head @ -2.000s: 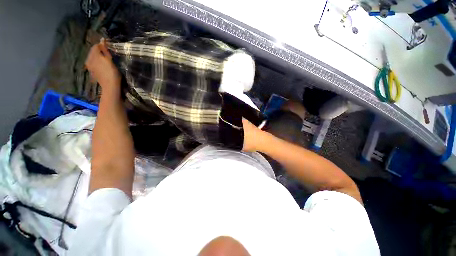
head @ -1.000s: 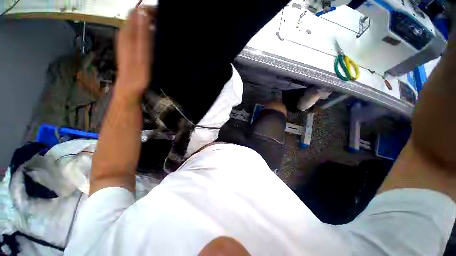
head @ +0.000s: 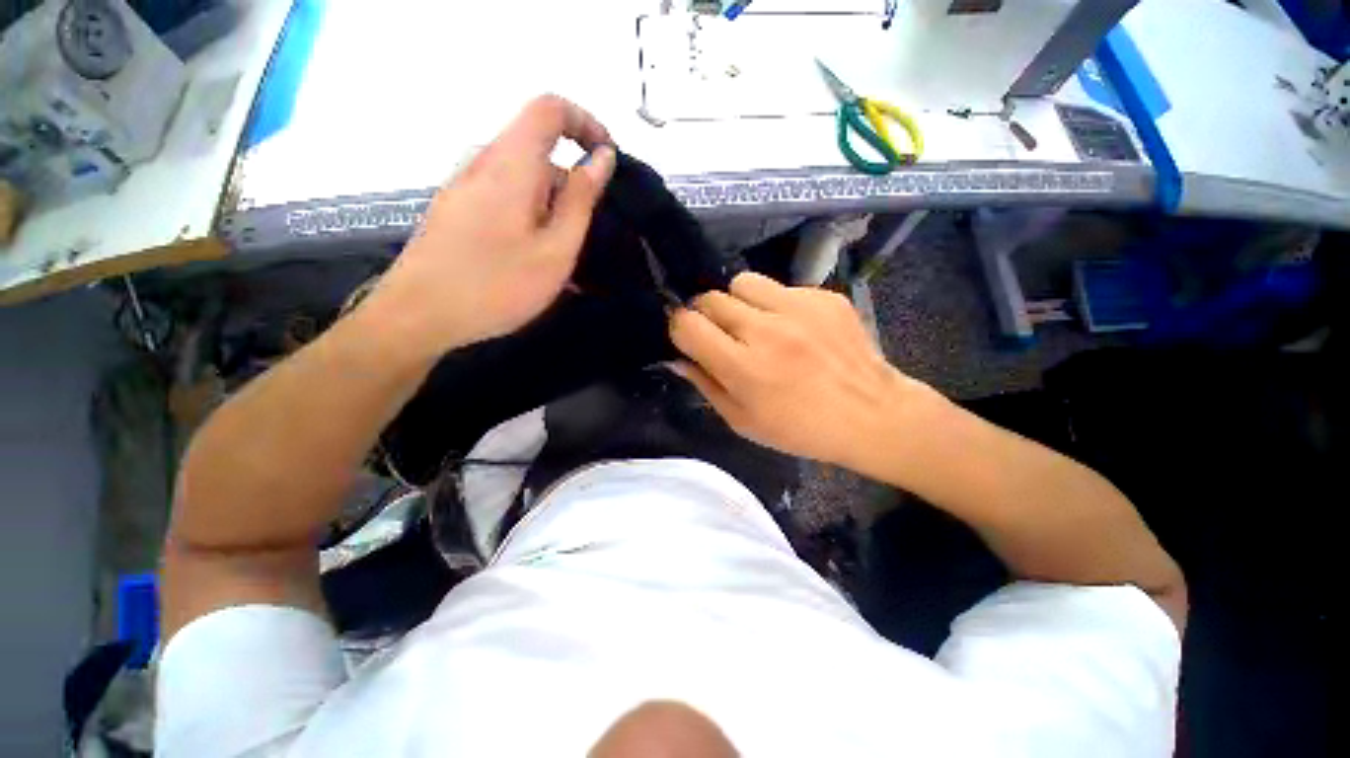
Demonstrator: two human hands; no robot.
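Observation:
A black fabric piece [head: 511,363] hangs between my two hands at the table's front edge and runs down over my lap. My left hand [head: 511,222] pinches its upper end between thumb and fingers. My right hand [head: 785,363] grips its edge lower down and to the right, with the fingers curled. A white lining [head: 506,459] shows below the black cloth, with a little plaid cloth [head: 449,518] beside it. Most of the plaid is hidden.
Scissors with green and yellow handles [head: 874,126] lie on the white table [head: 489,67]. The sewing machine base [head: 977,52] is at upper right. A second machine [head: 89,104] is at far left. A measuring scale [head: 918,184] runs along the front edge. A blue bin [head: 136,615] is at lower left.
The plaid side was in view earlier; then the black cloth was raised high. Now it is lower, with both hands close together on it. The view has turned, and the second machine has come in.

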